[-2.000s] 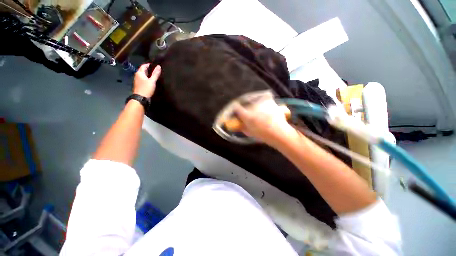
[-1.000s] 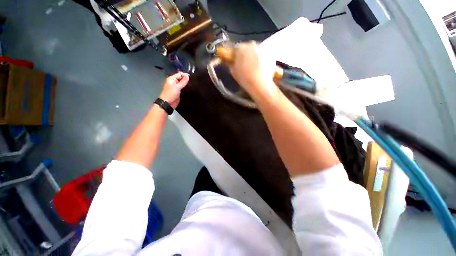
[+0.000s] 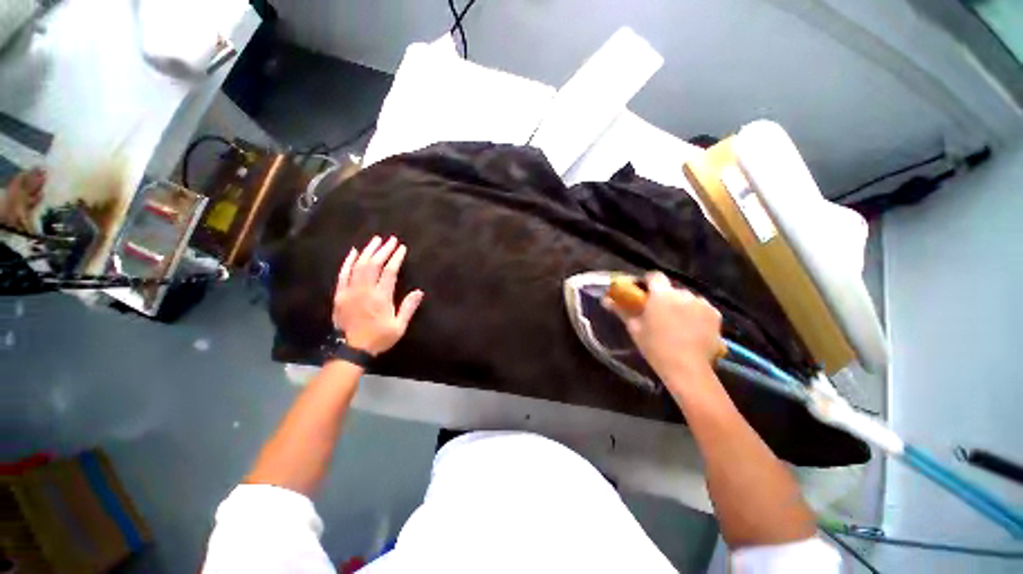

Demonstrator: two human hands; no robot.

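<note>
A dark brown-black garment (image 3: 482, 258) with a faint mottled pattern lies over the ironing table (image 3: 426, 398). My right hand (image 3: 676, 325) holds the orange-brown handle of a steam iron (image 3: 606, 325), whose pale-rimmed sole is on the garment right of centre. Blue hose (image 3: 763, 364) with white wrap runs from the iron to the right. My left hand (image 3: 372, 301) lies palm down with fingers spread on the left part of the garment, holding nothing.
A narrow white board (image 3: 600, 95) and white cloth (image 3: 449, 95) are at the back. A padded white form (image 3: 802, 213) on a tan base stands at right. A brass-coloured metal box (image 3: 241, 202) and neighbouring station (image 3: 101, 101) with another person's hand (image 3: 22, 200) are at left.
The iron in my right hand has moved from the garment's left end to right of centre. My left hand has left the edge and now lies flat on the cloth. The view has shifted.
</note>
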